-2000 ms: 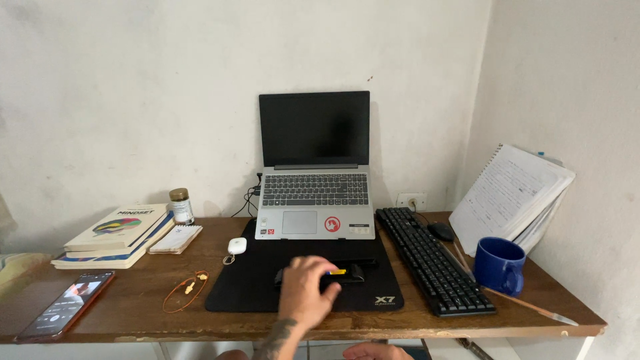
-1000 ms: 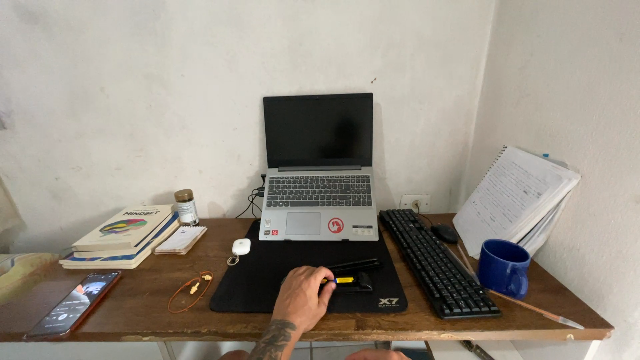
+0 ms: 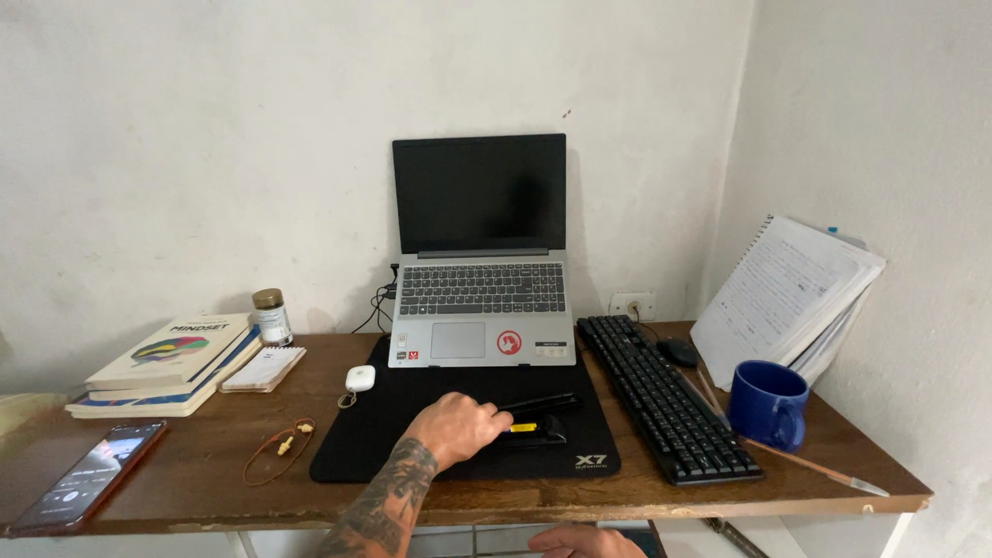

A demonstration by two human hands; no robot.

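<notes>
My left hand (image 3: 457, 426), on a tattooed forearm, is over the black mouse pad (image 3: 372, 449). Its curled fingers pinch the near end of a small yellow item (image 3: 524, 428), which lies over a low black object (image 3: 550, 434), perhaps a case. Just behind this is a long, narrow black piece (image 3: 539, 402); whether the two black parts are joined is unclear. My right hand (image 3: 585, 542) shows only in part at the bottom edge, below the desk front, and what it may hold is hidden. A laptop (image 3: 479, 310) stands open behind the pad, its screen dark.
Books (image 3: 174, 353), a small notepad (image 3: 263, 368), a jar (image 3: 273, 318), a phone (image 3: 89, 473), corded earplugs (image 3: 285, 446) and a white earbud case (image 3: 360, 378) lie leftward. Rightward are a keyboard (image 3: 666, 395), a mouse (image 3: 676, 352), a blue mug (image 3: 767, 403), a spiral notebook (image 3: 783, 294) and a slim stick (image 3: 821, 465).
My left hand has shifted a little over the pad, its fingers still by the yellow item. The long black piece shows more plainly than two seconds ago.
</notes>
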